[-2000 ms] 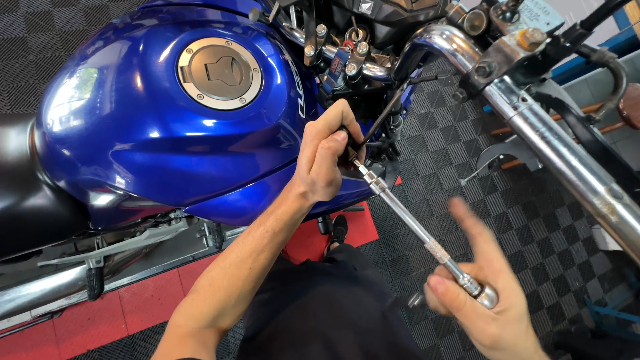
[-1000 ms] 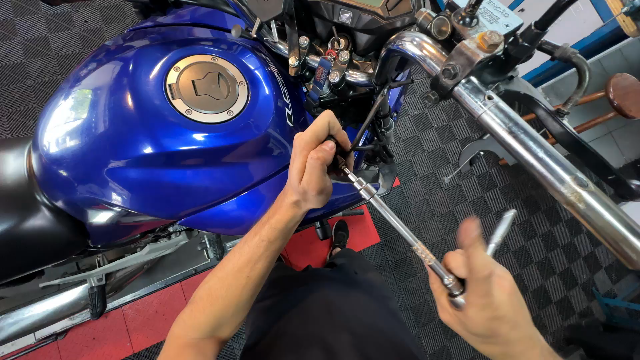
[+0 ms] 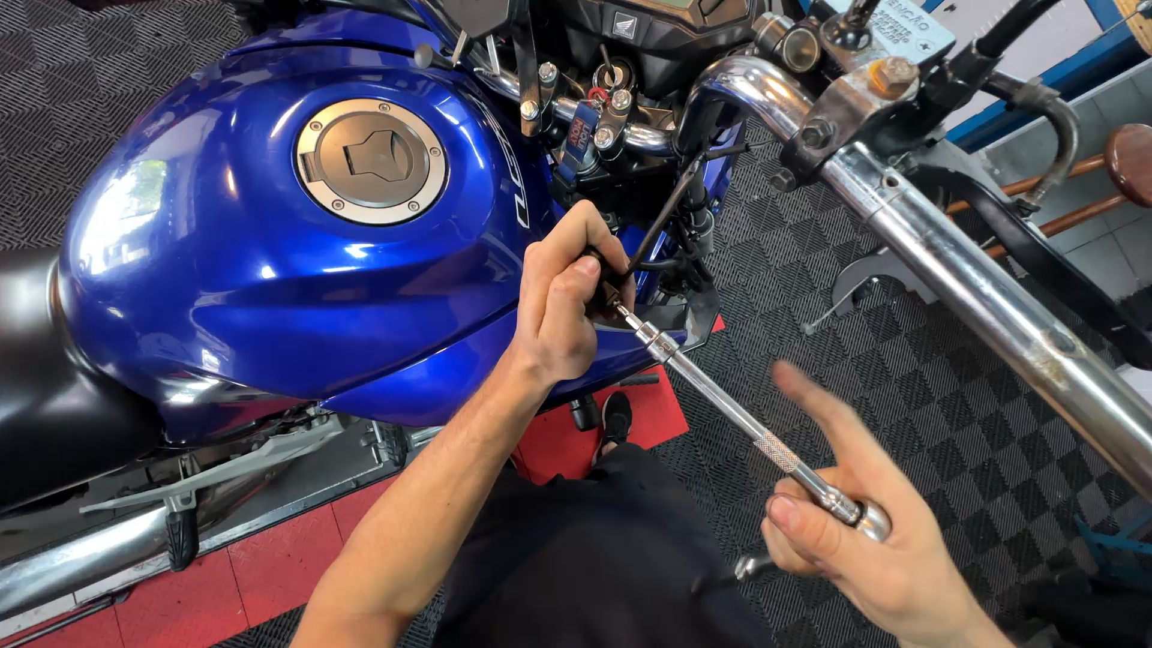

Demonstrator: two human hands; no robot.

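My left hand [image 3: 567, 292] grips a small dark part joined to a black cable or hose [image 3: 664, 211], beside the blue fuel tank [image 3: 270, 297]. A bit at the tip of a chrome socket extension [image 3: 720, 391] meets that dark part; the exact fastener is hidden by my fingers. The extension slants down to the right to a ratchet head [image 3: 871, 520]. My right hand [image 3: 846, 513] holds the ratchet there, its index finger stretched out. The ratchet's handle [image 3: 751, 565] points down and left, blurred and partly hidden behind the fingers.
A chrome handlebar [image 3: 981, 297] with clamp and brake reservoir [image 3: 900, 31] crosses the right side. Keys hang near the ignition [image 3: 615, 76] by the bar clamps. A red platform [image 3: 279, 558] lies under the motorcycle, and a dark checkered floor mat [image 3: 900, 432] is beyond it.
The ratchet's handle has swung from the right of my right hand to its lower left since one second ago. My left hand keeps its grip on the dark part.
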